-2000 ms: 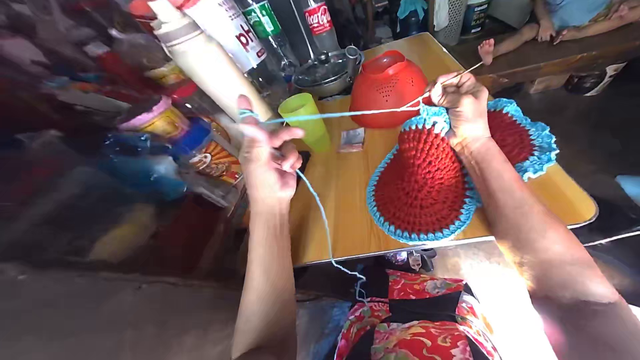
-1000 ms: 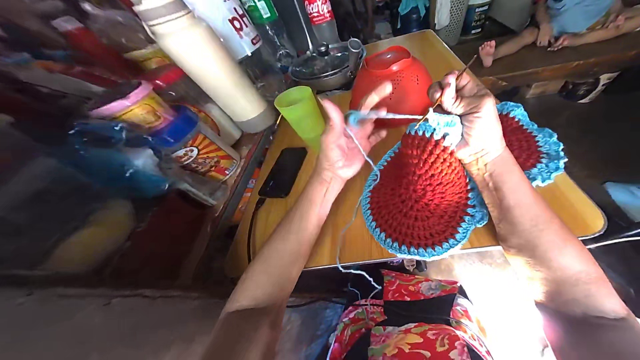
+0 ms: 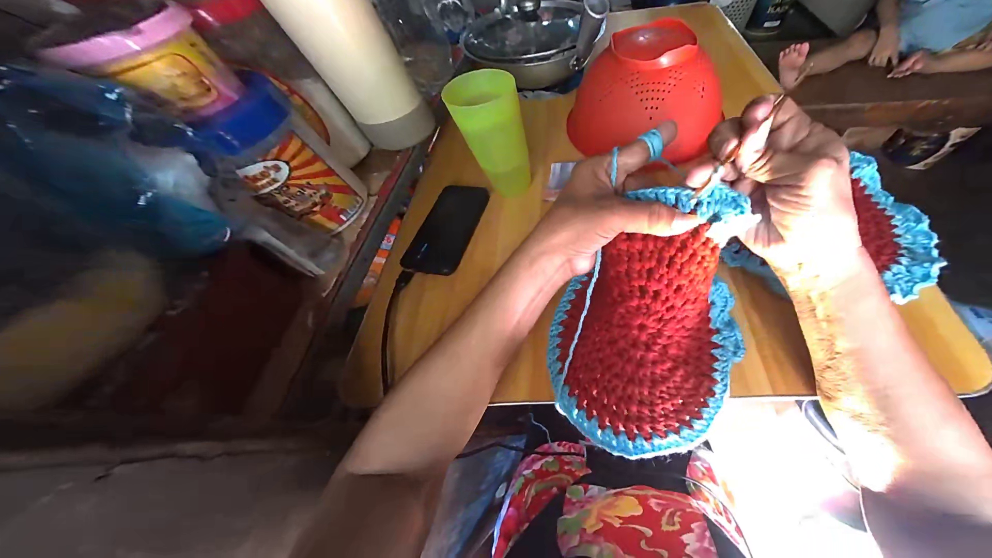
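Note:
A red crocheted piece (image 3: 655, 333) with a light blue edging hangs upright between my hands, over the table's near edge. My left hand (image 3: 612, 201) pinches its blue top edge, with light blue yarn (image 3: 587, 306) looped round a raised finger and trailing down over the red part. My right hand (image 3: 798, 170) holds a crochet hook (image 3: 763, 128) slanting across its fingers, its lower end at the blue stitches. Behind my right wrist, another red part with a ruffled blue border (image 3: 880, 225) shows; whether it joins the held piece is hidden.
On the wooden table (image 3: 496, 310) stand a green plastic cup (image 3: 492, 132), a red colander (image 3: 651, 89) and a lidded pot (image 3: 523, 43); a black phone (image 3: 446, 230) with a cable lies left. Containers (image 3: 298, 170) crowd the left side. A person's bare foot (image 3: 792, 63) is at the upper right.
My left hand, held away from the work with yarn stretched across earlier, has come to the piece's top edge and now pinches it. My right hand still holds the hook there.

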